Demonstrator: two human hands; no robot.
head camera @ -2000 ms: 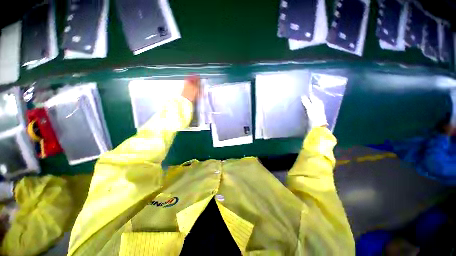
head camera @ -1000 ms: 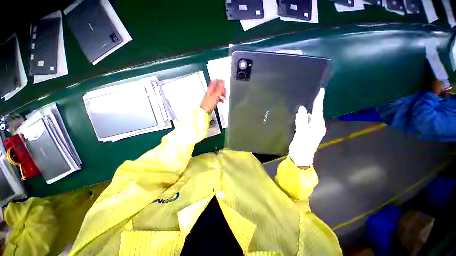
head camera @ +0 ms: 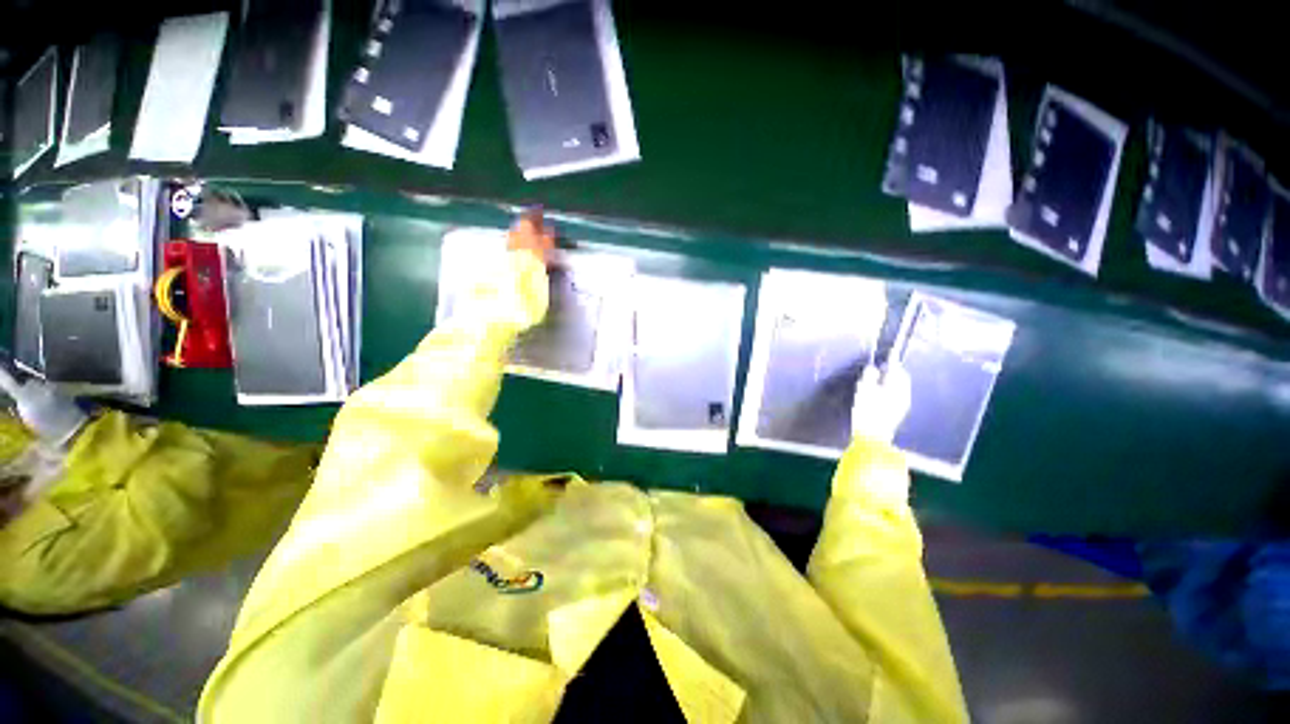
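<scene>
My left hand (head camera: 533, 238), bare, small and blurred, is at the top edge of a stack of grey covers and white sheets (head camera: 587, 325); my sleeve hides part of the stack. My right hand (head camera: 880, 403), in a white glove, is at the left edge of a glossy cover (head camera: 955, 382) lying tilted. Its fingers also touch or overlap the right side of a grey cover on a white sheet (head camera: 814, 361). Whether either hand grips anything cannot be told. Another grey cover, camera at its lower right, lies on a white sheet between my hands (head camera: 682, 361).
A red tape dispenser (head camera: 205, 304) stands at left beside stacked covers (head camera: 279, 318). More covers lie beyond the bench-edge ridge, at upper left (head camera: 559, 78) and upper right (head camera: 945, 142). A person in yellow is at left (head camera: 142, 495); a blue sleeve shows at lower right (head camera: 1231, 594).
The cover held up by my gloved hand a second ago is no longer raised; covers lie flat there. My left hand has moved left to the stack. The view has shifted.
</scene>
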